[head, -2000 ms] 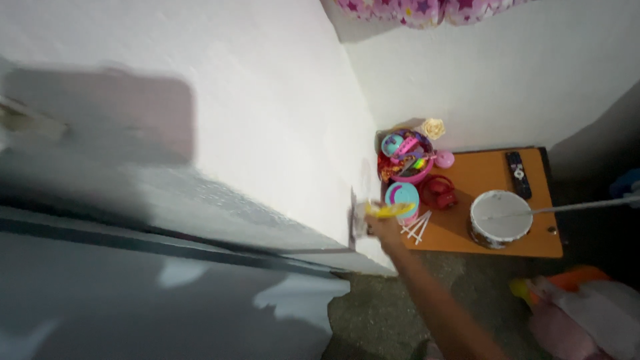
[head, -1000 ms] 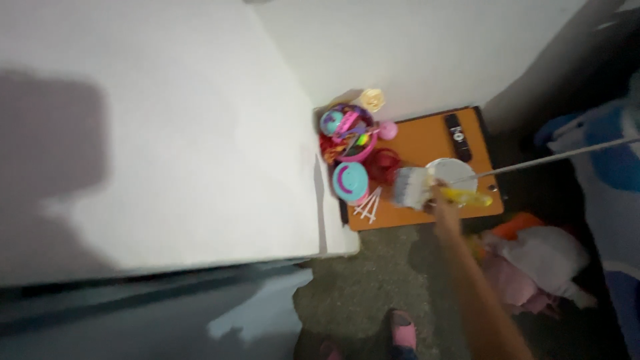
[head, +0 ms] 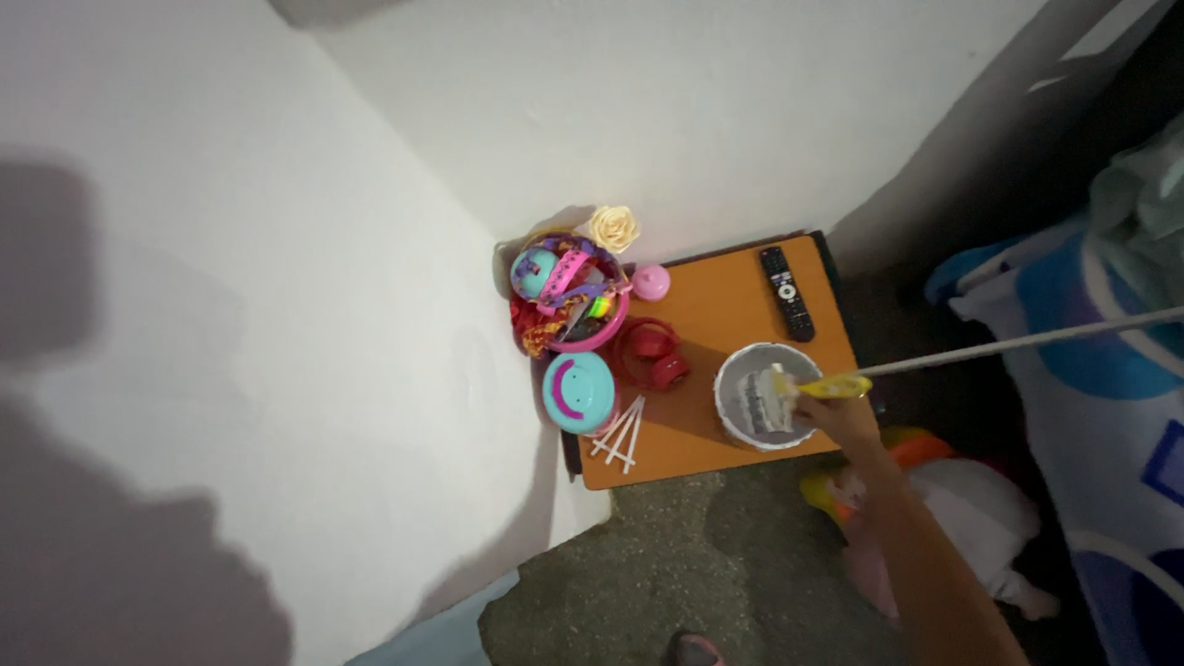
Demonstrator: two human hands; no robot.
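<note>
My right hand [head: 832, 416] grips a wide paintbrush [head: 832, 387] by its yellow handle, at the right side of the small orange-topped table. The brush's pale, paint-covered bristles hang in the mouth of a white-rimmed bucket [head: 726, 421], with greyish-white paint inside it. Whether the bristles touch the paint cannot be told. My left hand is out of view. The white wall [head: 370, 370] stands to the left of the table.
On the table [head: 703, 462] are a black remote control [head: 786, 294], red headphones [head: 652, 356], white sticks [head: 622, 435], a turquoise lidded container [head: 579, 393] and a pink basket [head: 592, 340] of small items. A pale cord [head: 1008, 350] crosses at right; fabric [head: 971, 518] lies below it.
My right hand has moved with the brush from the left wall, over the table, to the bucket's mouth. The view has shifted a good deal.
</note>
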